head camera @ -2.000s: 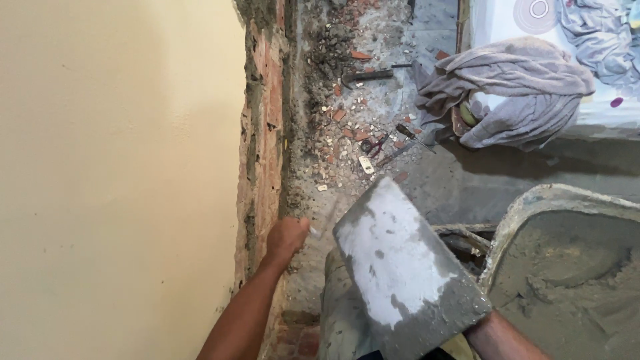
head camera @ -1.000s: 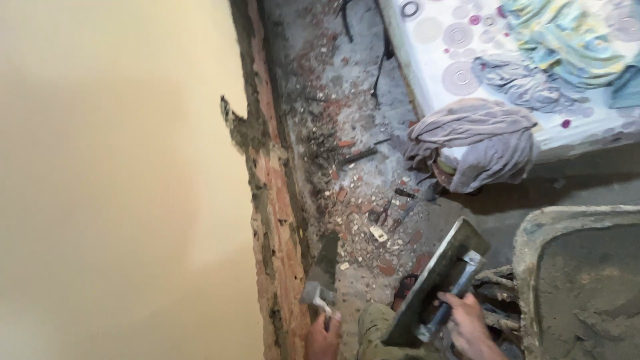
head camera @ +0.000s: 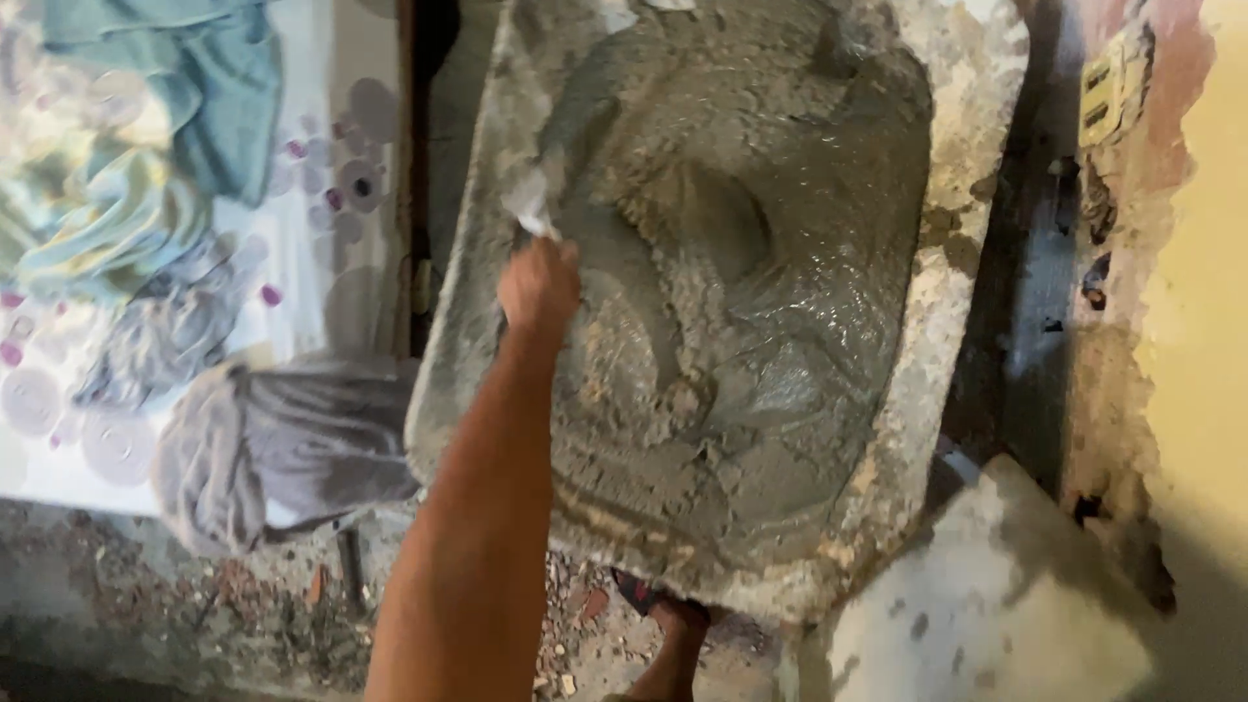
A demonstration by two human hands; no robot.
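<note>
My left hand reaches over a mortar tub with a crusted rim, closed on the pale handle of a trowel. The blurred blade beyond it cannot be told clearly from the wet grey mortar. The mortar fills much of the tub and has a curved groove and a hollow in its middle. At the lower right, a flat plastering float, smeared with mortar, lies close to the tub's near right corner. My right hand is not visible.
Left of the tub, a patterned mattress bears crumpled cloths, and a grey towel hangs over its corner. Rubble lies on the floor below. A sandalled foot shows beneath the tub. At right stands a yellow wall with a broken edge and an electrical box.
The view has swung from the wall edge to the tub. My left hand, with the trowel beside the wall a second ago, is now over the mortar. My right hand has gone out of sight.
</note>
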